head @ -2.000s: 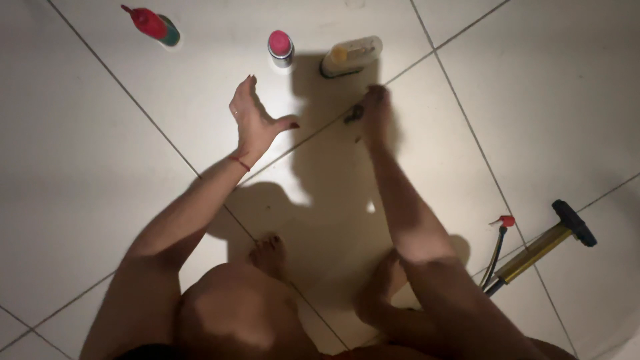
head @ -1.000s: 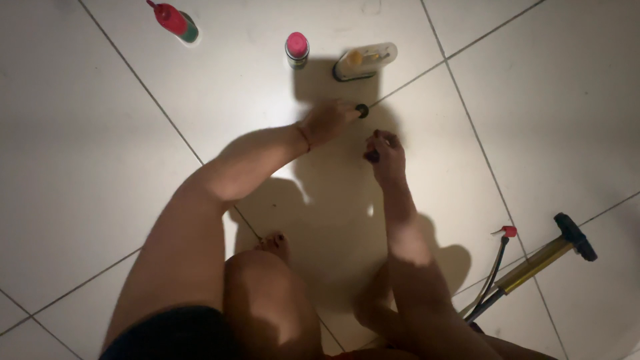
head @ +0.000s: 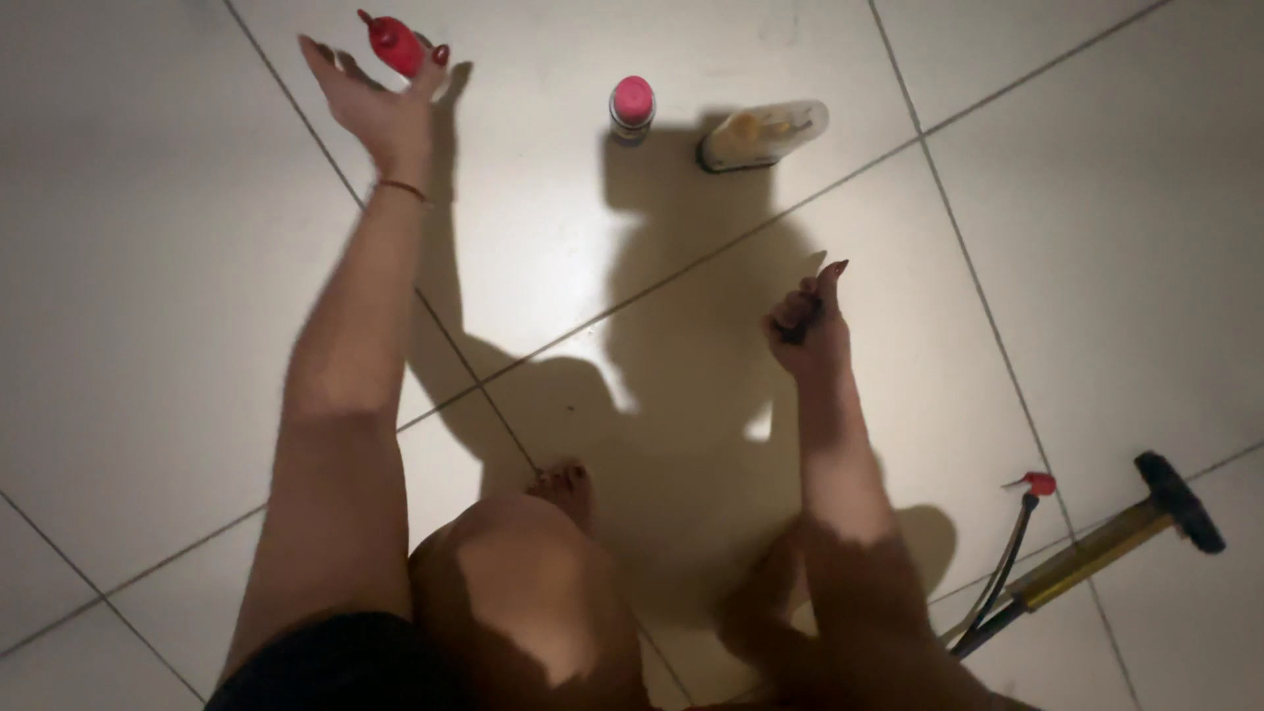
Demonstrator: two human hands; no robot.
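Note:
At the upper left, my left hand (head: 380, 114) is spread around the near side of a red squeeze bottle with a nozzle (head: 397, 47); its fingers are apart and firm contact cannot be told. My right hand (head: 812, 321), right of centre, is curled around a small dark object (head: 798, 324) with the thumb pointing up. The object's kind is hidden by the fingers. Between and beyond the hands stand a pink-topped container (head: 632, 102) and a clear-topped bottle or case (head: 762, 136) with a dark base.
A hand pump (head: 1091, 558) with a yellow barrel, black handle and red-tipped hose (head: 1037, 484) lies at the lower right on the tiled floor (head: 1086, 247). My bent knee (head: 533, 583) and foot (head: 565, 486) are at the lower middle. My body's shadow covers the centre.
My left hand has moved from beside the clear-topped item, where it held something small and dark, left to the red bottle. My right hand has come nearer to me, still closed on a dark object.

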